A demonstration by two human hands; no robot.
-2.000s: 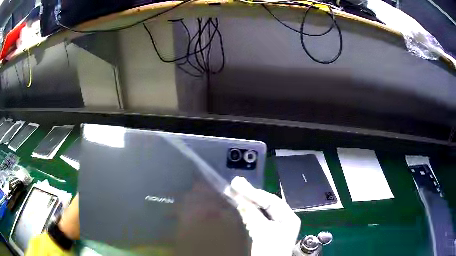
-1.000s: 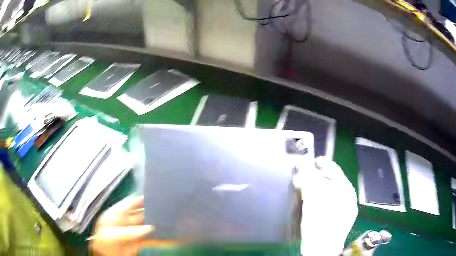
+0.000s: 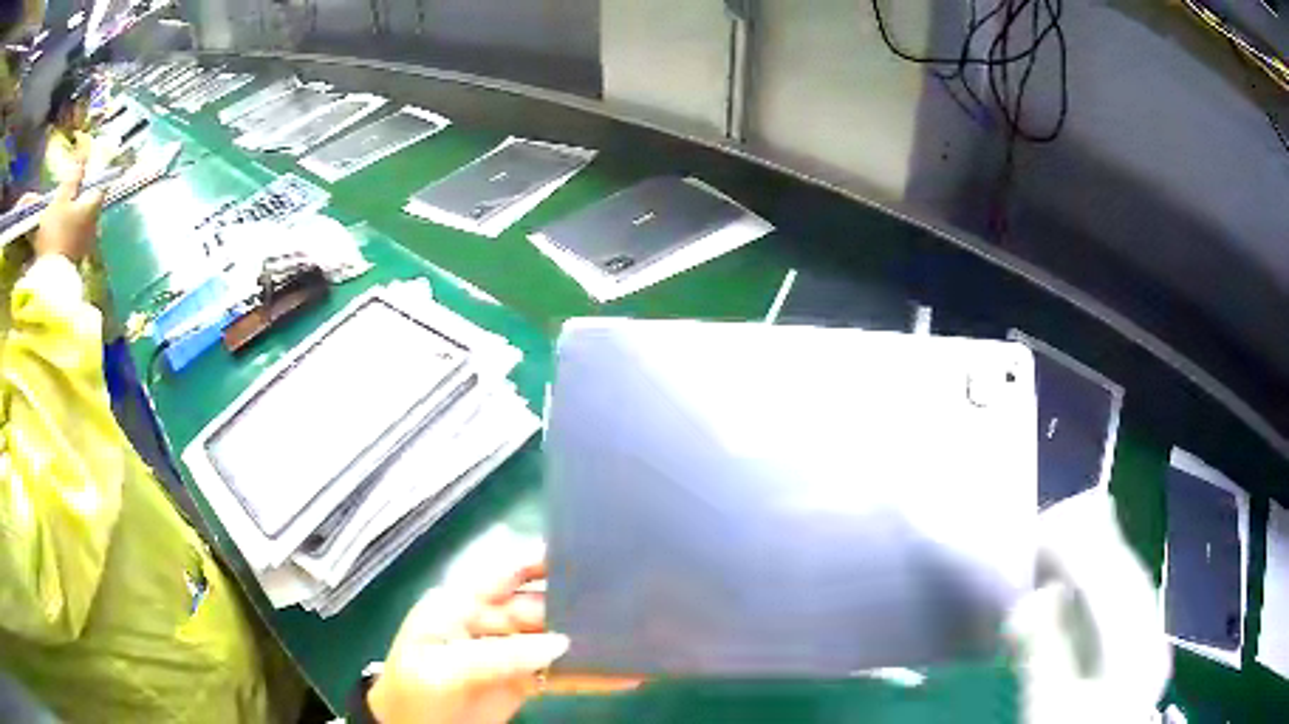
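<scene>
A large grey tablet back cover [image 3: 792,495] is held up in front of me, its surface bright with glare. A camera block shows washed out at its upper right corner. My left hand [image 3: 474,644], bare, grips its lower left edge with the thumb in front. My right hand [image 3: 1096,615], in a white glove and blurred, is at its lower right edge; its fingers are partly hidden or blurred.
A stack of framed parts with white sheets [image 3: 354,439] lies at left. Beyond it are a blue tray [image 3: 195,328] and a dark brown block [image 3: 279,308]. Covers on white sheets [image 3: 650,234] line the green belt. A person in a yellow smock [image 3: 99,523] is at far left.
The view has swung left, bringing the person in yellow and more of the stack into sight. The clear film seen peeled across the cover earlier no longer shows as a raised fold. The bottle has left view.
</scene>
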